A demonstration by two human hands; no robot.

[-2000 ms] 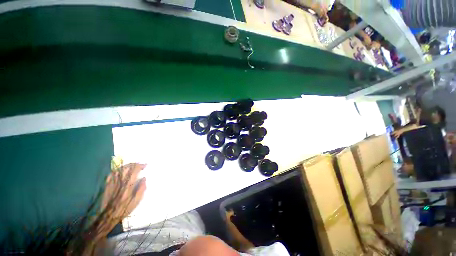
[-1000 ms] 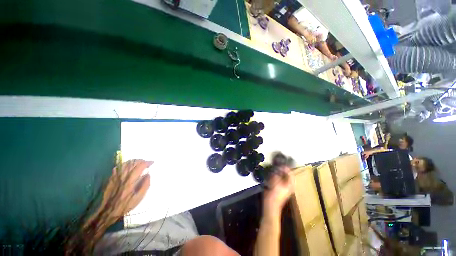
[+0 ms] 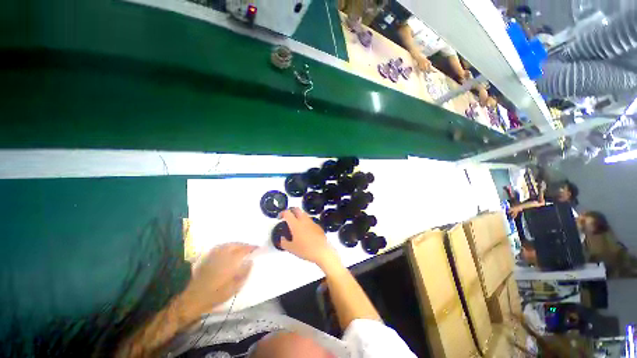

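Glossy black flanged housings [image 3: 331, 193] stand in a cluster on the white sheet [image 3: 230, 203]. One black housing [image 3: 274, 203] stands a little apart at the cluster's left. My right hand [image 3: 302, 236] reaches over the sheet and its fingers are closed around another black housing [image 3: 281, 235], just below that one. My left hand [image 3: 227, 269] lies low over the sheet's left part, fingers pointing right; it is blurred, and whether it holds anything cannot be told.
The dark green conveyor [image 3: 174, 91] carries a silver ring unit [image 3: 281, 56] and a small wired part [image 3: 303, 75]. Cardboard cartons [image 3: 436, 294] stand at right beside a black bin [image 3: 384, 290]. People's arms show across the belt.
My right hand has come from beside the cartons to the cluster's left side. Two black housings now stand at the left of the cluster. My left hand has moved right. The belt parts have shifted left.
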